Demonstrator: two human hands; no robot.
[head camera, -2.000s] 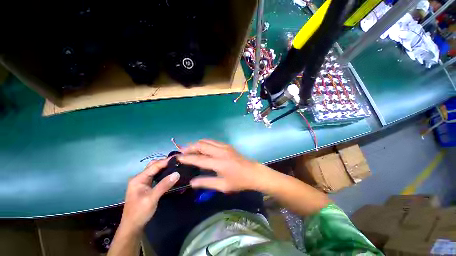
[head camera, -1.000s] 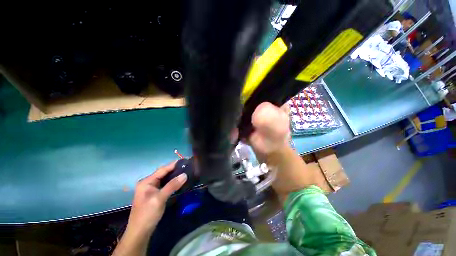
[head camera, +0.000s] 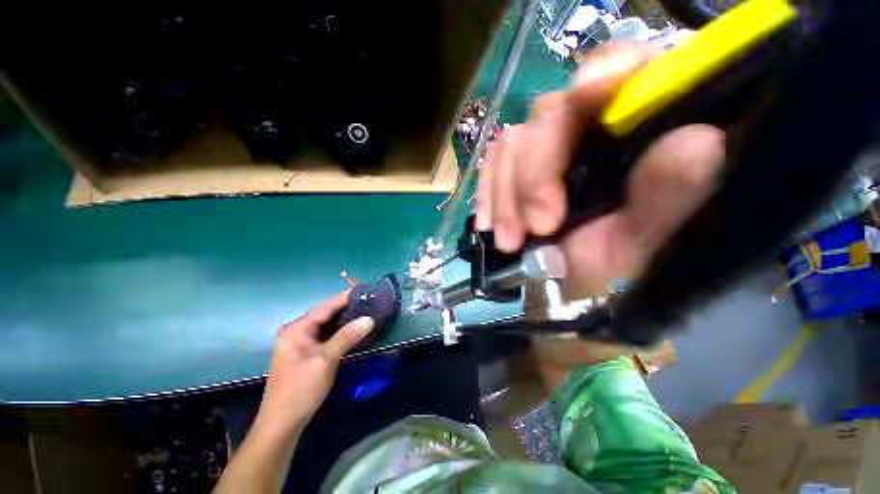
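My left hand (head camera: 314, 352) holds a small black housing (head camera: 374, 303) at the bench's front edge. A thin red lead (head camera: 349, 279) sticks up from the housing. My right hand (head camera: 579, 183) is wrapped around the power screwdriver (head camera: 675, 183), a thick black tool with a yellow band, lying slanted across the right of the view. Its nose (head camera: 439, 297) points left, with silvery-white bits around it, just right of the housing. I cannot tell whether the tip touches the housing.
A large open carton (head camera: 261, 183) with black housings stands at the back left of the green bench (head camera: 174, 280). Tangled wired parts (head camera: 473, 123) lie behind the screwdriver. A lower carton with housings (head camera: 183, 463) is below the bench. A blue crate (head camera: 832, 275) and cardboard boxes (head camera: 772, 439) are at right.
My right hand left the housing, took hold of the screwdriver and brought it over. The tool now lies more level, its nose beside the housing. My left hand has moved slightly right with the housing.
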